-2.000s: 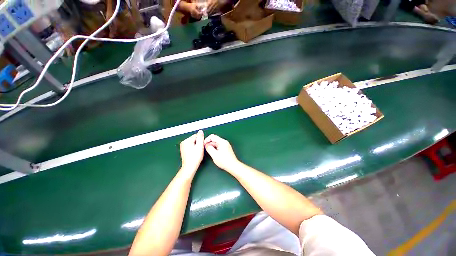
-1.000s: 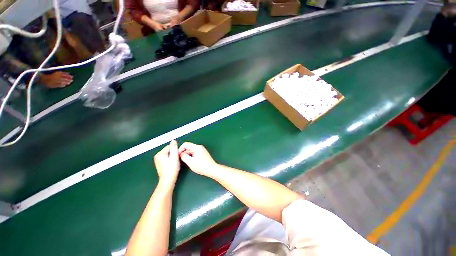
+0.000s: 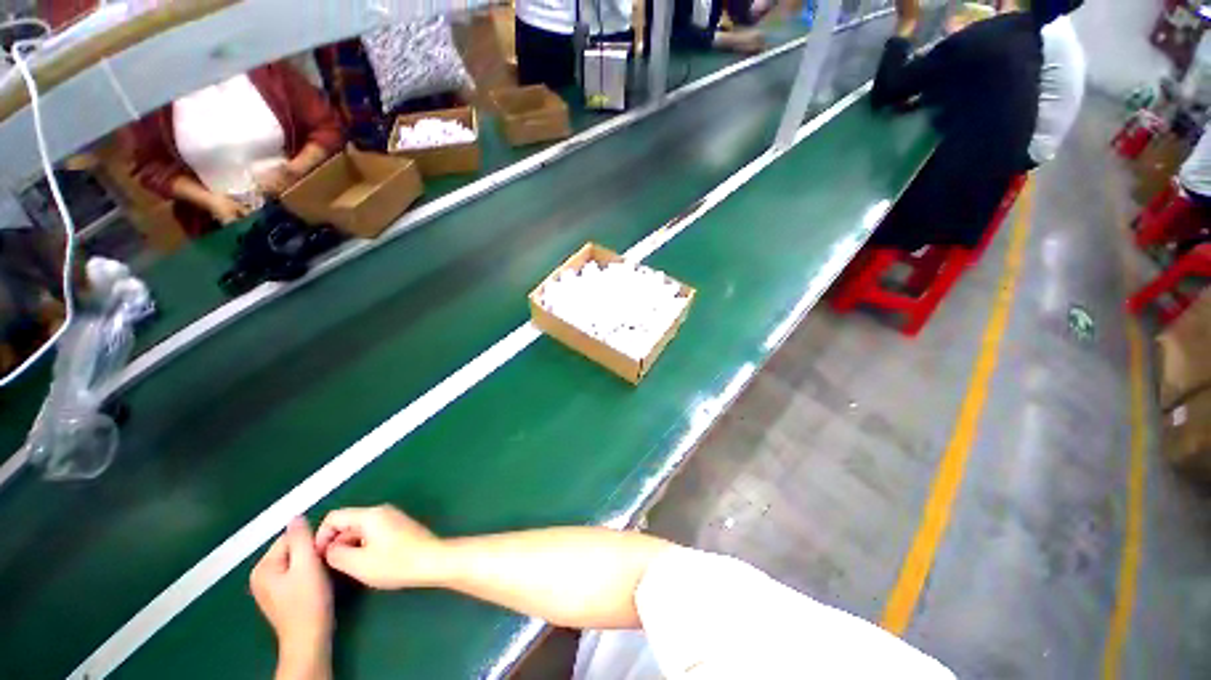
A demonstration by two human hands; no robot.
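My left hand [image 3: 295, 598] and my right hand [image 3: 379, 546] are close together over the green bench [image 3: 452, 465], just on the near side of the white strip. The fingers of both hands are bent, with the fingertips almost meeting. Whether a small part is between them cannot be seen. A shallow brown carton [image 3: 584, 348] full of small white plastic parts [image 3: 618, 308] sits on the bench, ahead and to the right of my hands, partly over the white strip.
Across the bench, a person in dark red sleeves [image 3: 303, 140] sits by black round parts [image 3: 272, 247] and an open brown carton [image 3: 356, 199]. A clear plastic bag [image 3: 82, 385] lies far left. A person in black [image 3: 969, 120] sits on a red stool [image 3: 903, 290] at the right.
The view has turned right, so the carton and my hands appear further left, and the seated person and floor aisle now show. My hands keep the same close pose.
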